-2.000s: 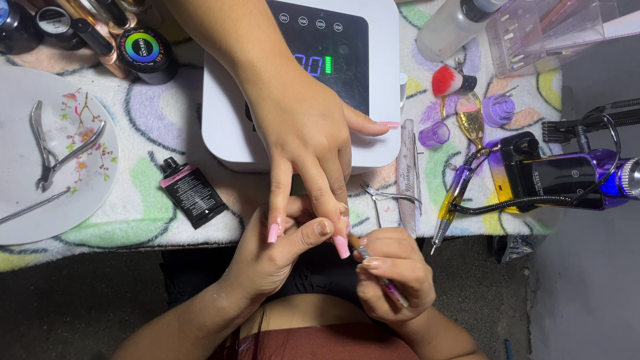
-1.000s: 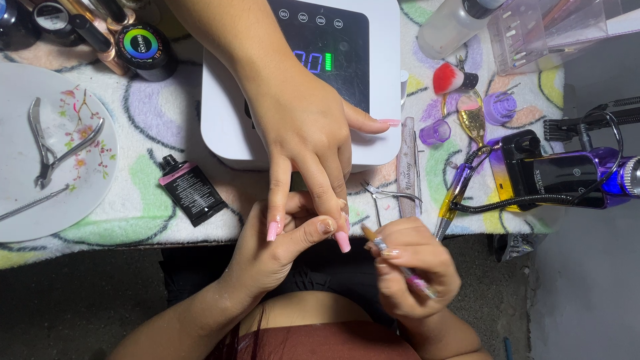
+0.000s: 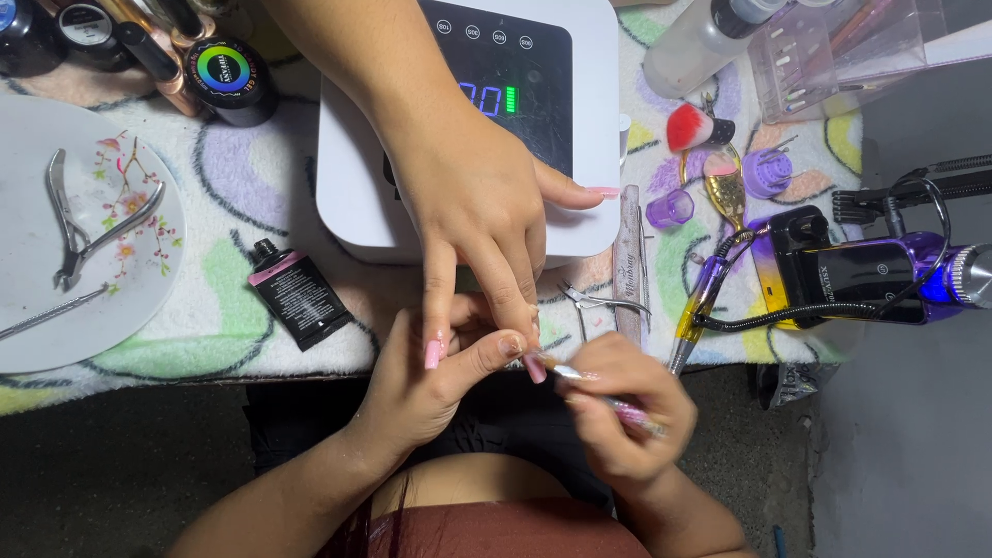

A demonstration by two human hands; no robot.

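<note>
Another person's hand (image 3: pixel 473 178) reaches down from the top over a white nail lamp (image 3: pixel 473 232), with long pink nails. My left hand (image 3: pixel 442 372) holds a finger of that hand from below, thumb on top near the fingertip. In my right hand (image 3: pixel 632 411) is a slim nail brush (image 3: pixel 632 415) with a glittery handle; its bristles touch or nearly touch the pink nail (image 3: pixel 534 367) of the held finger. Another pink nail (image 3: pixel 432 354) hangs beside my left hand. A black gel tube (image 3: pixel 301 296) lies on the towel to the left.
A plate (image 3: pixel 159 302) with cuticle nippers (image 3: pixel 74 232) and a metal tool stands left, gel jars (image 3: pixel 232 81) behind it. Small nippers (image 3: pixel 604 302), a nail file (image 3: pixel 628 267), a purple electric nail drill (image 3: pixel 852 271), a red-tipped brush (image 3: pixel 690 128) and a bottle (image 3: pixel 694 54) are at right.
My right hand drew the brush slightly away from the pink nail, then brought it back to the nail. My left hand keeps its hold on the finger.
</note>
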